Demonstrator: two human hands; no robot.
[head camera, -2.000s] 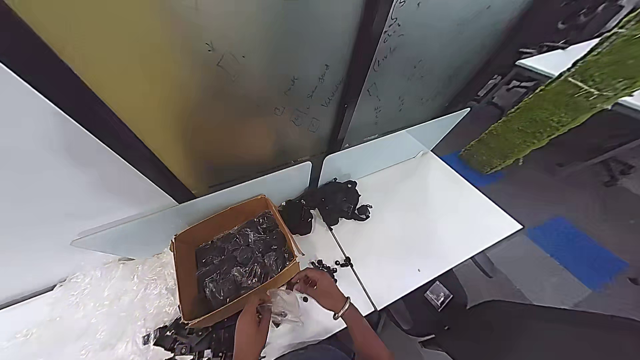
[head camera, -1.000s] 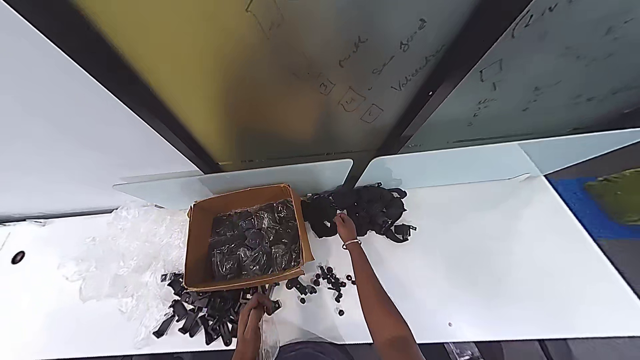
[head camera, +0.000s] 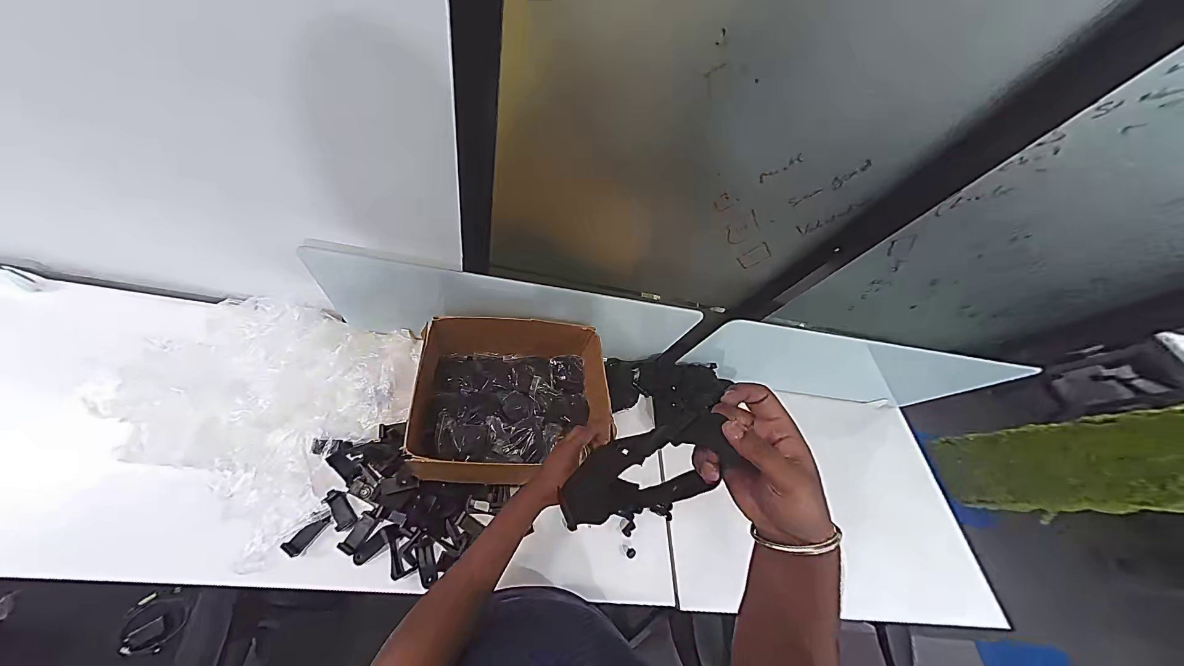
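A black strap-like item (head camera: 601, 481), its exact kind unclear, hangs in front of me over the white table. My right hand (head camera: 763, 453), with a bangle at the wrist, pinches its upper right end. My left hand (head camera: 564, 462) is at its left end, beside the near right corner of an open cardboard box (head camera: 504, 472); whether its fingers grip the item cannot be told. Inside the box lie black items in clear plastic bags (head camera: 513, 407). Behind my right hand is a heap of similar black items (head camera: 680, 384).
Crumpled clear plastic bags (head camera: 268, 398) spread left of the box. Black plastic clip-like parts (head camera: 398, 518) lie in front of it, and small round black pieces (head camera: 630, 552) are near the table seam. Low glass dividers (head camera: 518, 301) stand along the back edge.
My right hand has come back from the black heap and now holds a black item in front of me. My left hand has moved up from the loose parts to the box's near right corner.
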